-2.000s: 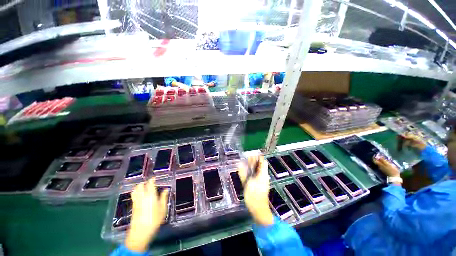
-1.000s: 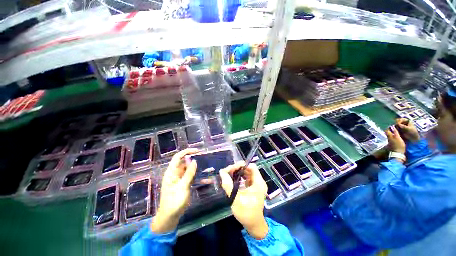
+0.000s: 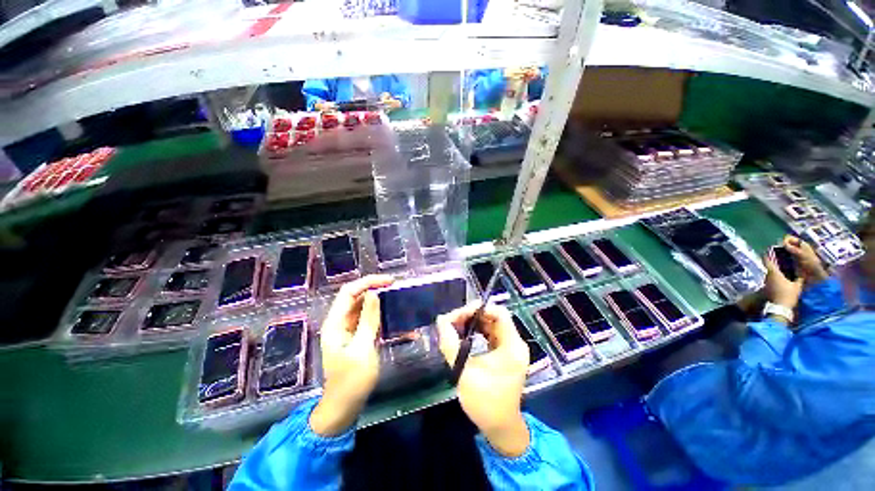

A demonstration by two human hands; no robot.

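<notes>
A phone unit (image 3: 422, 306) with a thin pink edge is held sideways above the clear blister tray (image 3: 200, 403), dark face up. My left hand (image 3: 351, 345) is bare and grips its left end. My right hand (image 3: 487, 369) is bare and holds dark, thin tweezers (image 3: 467, 347) pen-like, slanting upward. Its fingertips are at the phone's lower right; whether they touch it cannot be told. The main tray holds pink-edged phones in two rows. The hands and held phone cover some lower pockets.
A second tray of phones (image 3: 576, 331) lies to the right, beyond it a film-covered tray (image 3: 708, 251). Another tray (image 3: 123, 331) is at left. A white post (image 3: 545, 144) rises behind, under a white shelf (image 3: 288, 59). A person in blue (image 3: 758, 384) works at right.
My hands have come together from over the tray, and the left now grips a phone. Since one second ago they have barely moved, while the view has shifted slightly.
</notes>
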